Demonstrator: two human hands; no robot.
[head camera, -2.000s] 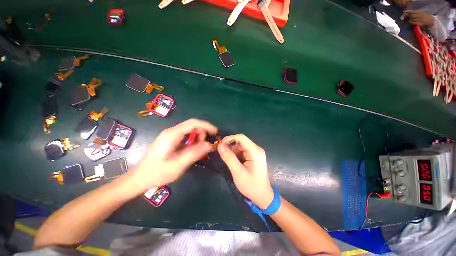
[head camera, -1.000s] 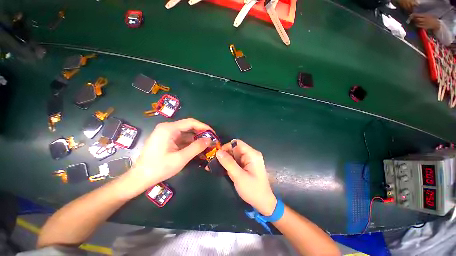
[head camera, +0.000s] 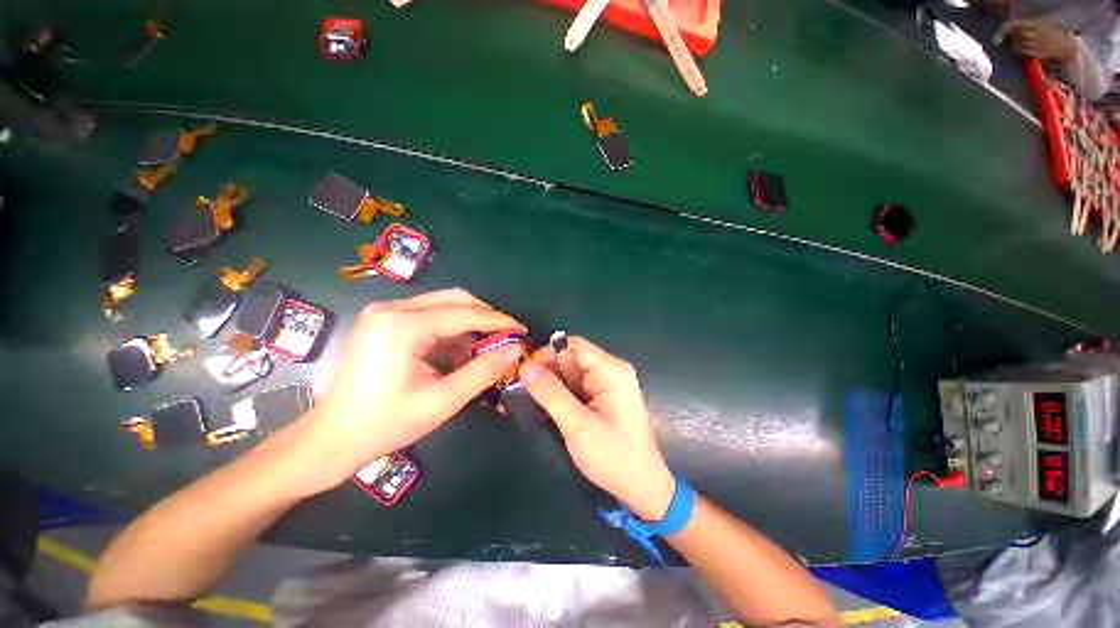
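A red-rimmed watch housing (head camera: 499, 344) is held between the thumb and fingers of my left hand (head camera: 399, 368). An orange flex cable (head camera: 525, 353) shows at its right side. My right hand (head camera: 596, 411), with a blue strap (head camera: 669, 509) on its wrist, pinches at the cable. A dark screen module hangs below the fingers, partly hidden. A thin dark piece with a small silvery end (head camera: 559, 340) sticks up from my right fingers; I cannot tell what it is.
Screen modules (head camera: 181, 425) with orange tails and red housings (head camera: 400, 253) lie at the left. A power supply (head camera: 1029, 444) stands at the right beside a blue mat (head camera: 875, 472). Dark watch bodies (head camera: 768, 190) and red trays (head camera: 700, 22) are on the far side. A person's hand (head camera: 1038, 41) shows far right.
Over two seconds the red housing has turned in my left hand from blurred to visible at the fingertips. The silvery-ended piece now points upward at my right fingers. The view has shifted slightly.
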